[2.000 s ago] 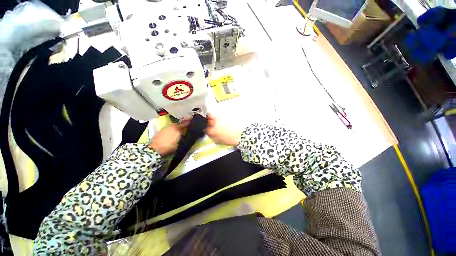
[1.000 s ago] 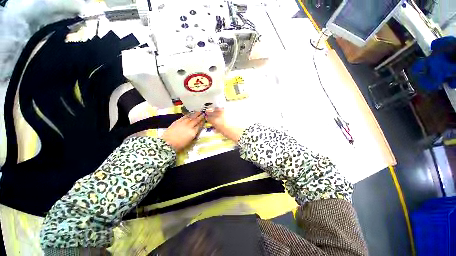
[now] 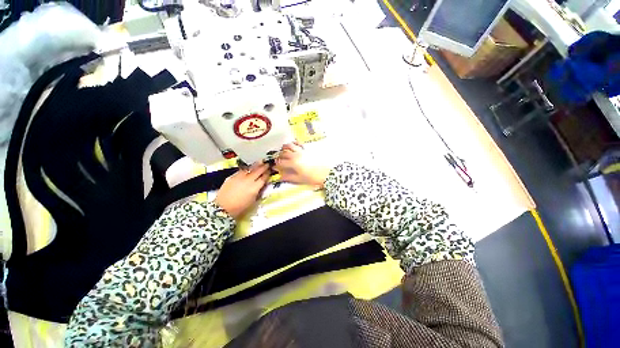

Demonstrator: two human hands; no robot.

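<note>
The white sewing machine head (image 3: 234, 112) with a round red emblem stands in front of me. My left hand (image 3: 243, 190) lies at the left of the needle area, fingertips on the end of a black strip (image 3: 197, 185) that runs left from the needle. My right hand (image 3: 299, 165) is at the right of the needle, fingers bent and close to the left fingertips; they hide most of the strip's end. Black cut pieces (image 3: 292, 234) lie in front of the machine. A yellow guide (image 3: 307, 128) lies right of the head.
Black sewn strips (image 3: 88, 163) are heaped on the left. A clear plastic bag (image 3: 47, 47) is at the upper left. A red and dark tool (image 3: 459, 169) lies on the white table (image 3: 408, 136) at the right. A screen (image 3: 464, 24) stands behind. Blue items are at the far right.
The black strip that stood up between my hands two seconds ago now lies flat, running left from the needle. My fingertips have stayed close together at the needle. The view has shifted slightly.
</note>
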